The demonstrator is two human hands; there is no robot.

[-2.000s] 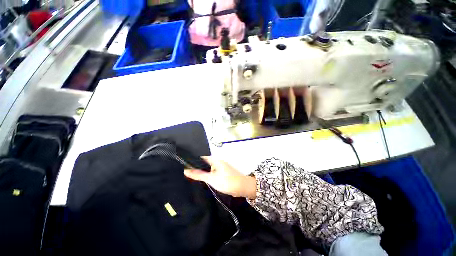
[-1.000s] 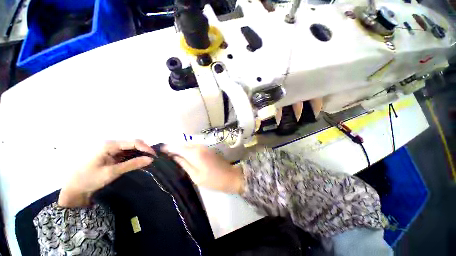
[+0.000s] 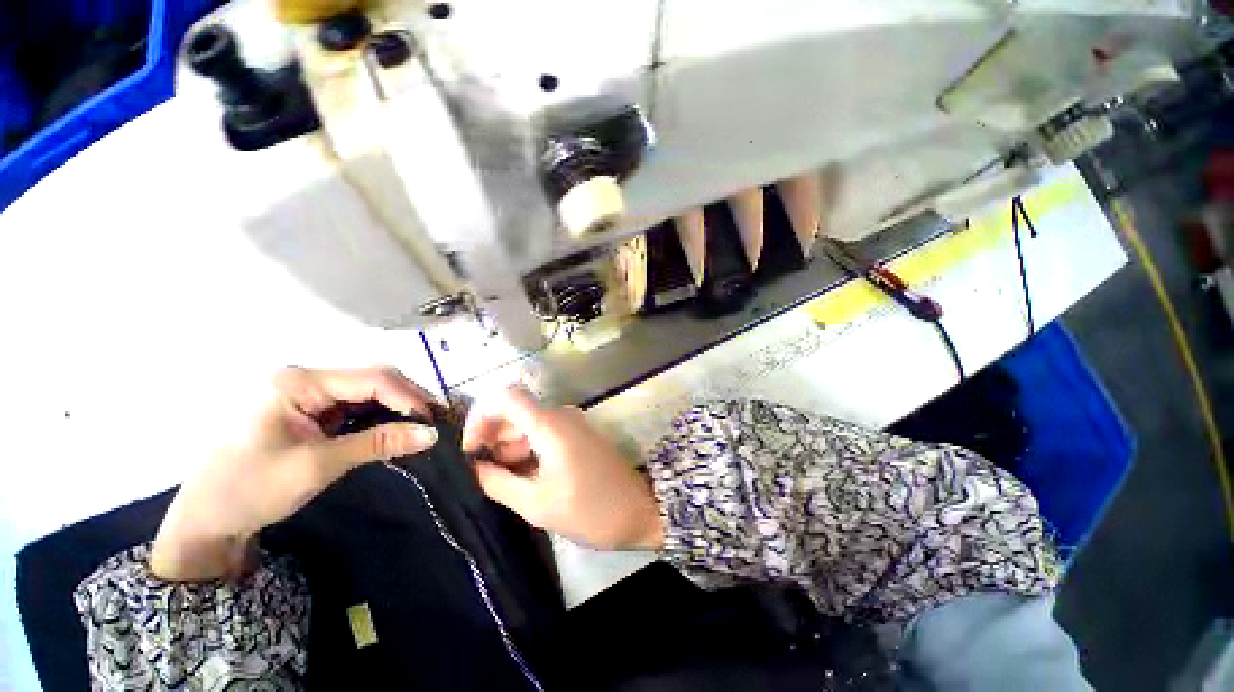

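Observation:
The black bag panel [image 3: 311, 568] lies on the white table in front of me, with a silvery zipper line [image 3: 470, 569] along it and a small pale tag [image 3: 361, 625]. My left hand [image 3: 295, 446] pinches the panel's upper edge between thumb and fingers. My right hand [image 3: 558, 466] is beside it with bent fingers at the same edge; what its fingertips hold is too small to tell. The sewing machine head [image 3: 393, 176] stands just beyond both hands. A thin dark thread [image 3: 435, 368] runs down to the panel edge.
Tan pointed dividers [image 3: 748, 230] with black pieces between stand under the machine arm. A red-and-black tool [image 3: 903, 291] lies on the white table [image 3: 135, 325] at the right. Blue bins show at the upper left [image 3: 160, 61] and lower right [image 3: 1079, 446].
Both hands have come to the panel edge, and the machine now looks nearer. Since one second ago, my right hand's fingers have curled in and the left hand has stayed nearly in place.

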